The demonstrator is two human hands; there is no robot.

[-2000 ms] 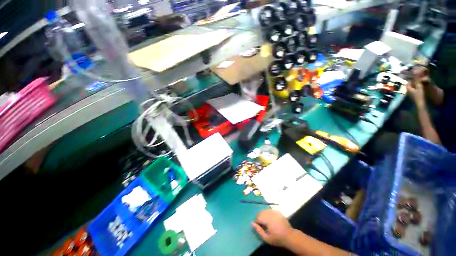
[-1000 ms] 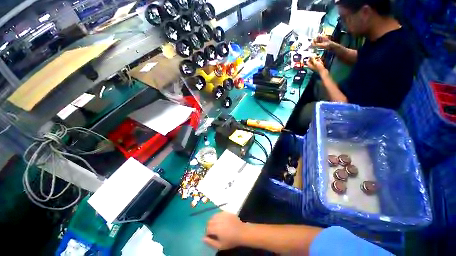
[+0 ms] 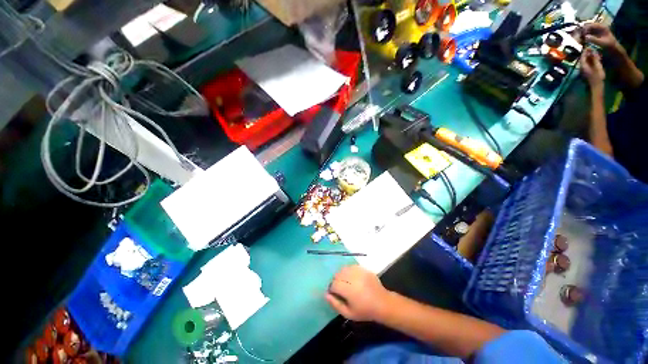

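Observation:
My right hand (image 3: 357, 293) rests at the bench's front edge, fingers curled in, with nothing seen in it. My left hand is out of the picture. Just beyond the right hand lies a thin dark tool (image 3: 336, 253). A white paper sheet (image 3: 376, 222) with a thin tool on it lies beside a pile of small gold, white and red components (image 3: 318, 210). A clear round tub (image 3: 352, 174) touches the pile. A fat orange-handled soldering iron (image 3: 467, 147) lies by a black stand with a yellow square (image 3: 428, 160).
A white box (image 3: 224, 195) stands left of the pile. Blue (image 3: 92, 313) and green bins, white scraps (image 3: 231, 284) and a green ring (image 3: 189, 326) are at lower left. A plastic-lined blue crate (image 3: 490, 249) with brown cups is at right. Another person's hands (image 3: 597, 50) work at upper right.
The view has swung left and down, so the bench things sit further right than a second ago. The right hand stays curled at the bench edge.

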